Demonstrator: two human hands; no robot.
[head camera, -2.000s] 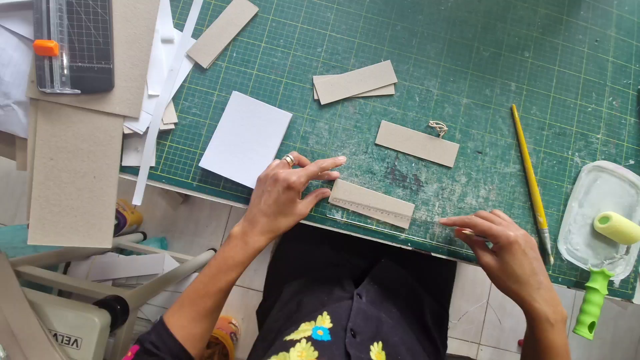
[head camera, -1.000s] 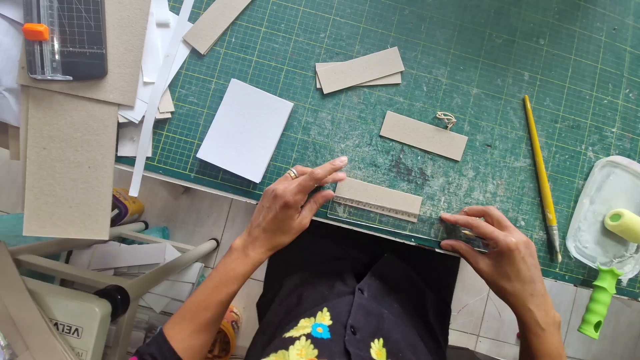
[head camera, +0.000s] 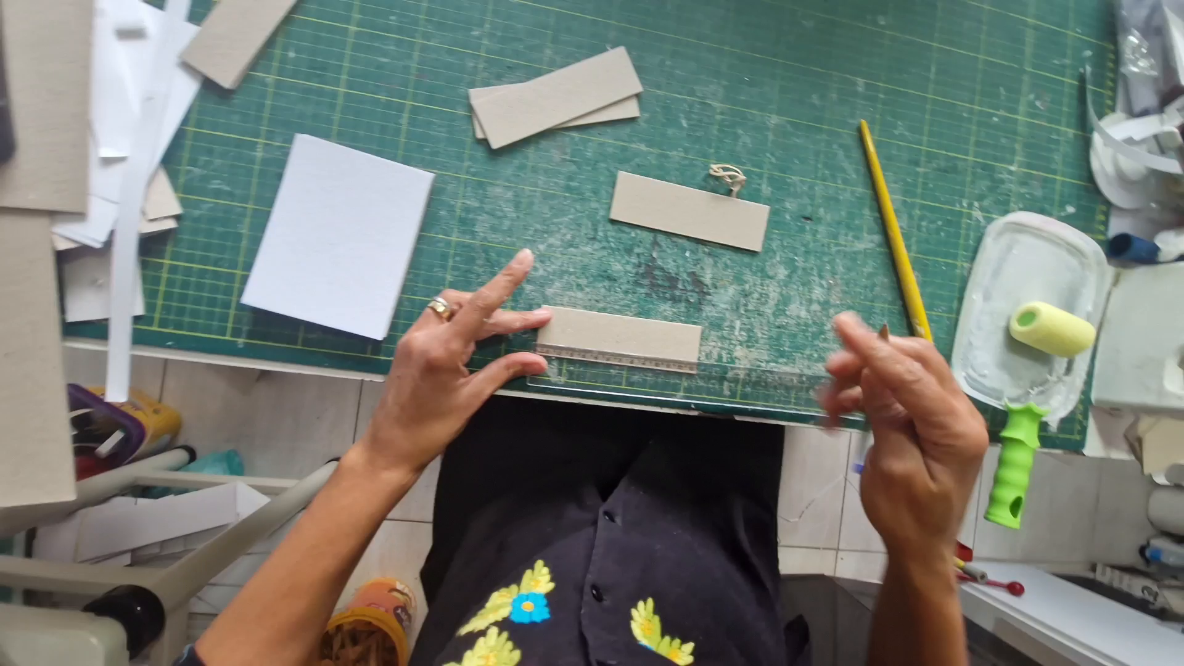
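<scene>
My left hand (head camera: 453, 342) has its index finger raised, with another fingertip and the thumb at the left end of a grey cardboard strip (head camera: 620, 333). A clear ruler (head camera: 610, 359) lies along the strip's lower edge, near the mat's front edge. My right hand (head camera: 902, 416) is lifted at the right, blurred, fingers bent; a small brown pointed tip shows behind them, but its grip is unclear. Above the ruler lies another cardboard strip (head camera: 689, 213), with a small tangle of cord (head camera: 728, 176) at its upper edge. A white rectangular board (head camera: 338, 236) lies left of my left hand.
Two crossed cardboard strips (head camera: 560, 97) lie farther back on the green cutting mat (head camera: 758, 74). At right are a yellow-handled brush (head camera: 893, 222) and a white tray (head camera: 990, 277) with a green-handled foam roller (head camera: 1053, 329). Paper and cardboard (head camera: 46, 351) crowd the left.
My right hand has lifted away from the mat's front edge beside the ruler. My left hand stays at the strip's left end. The view has moved closer.
</scene>
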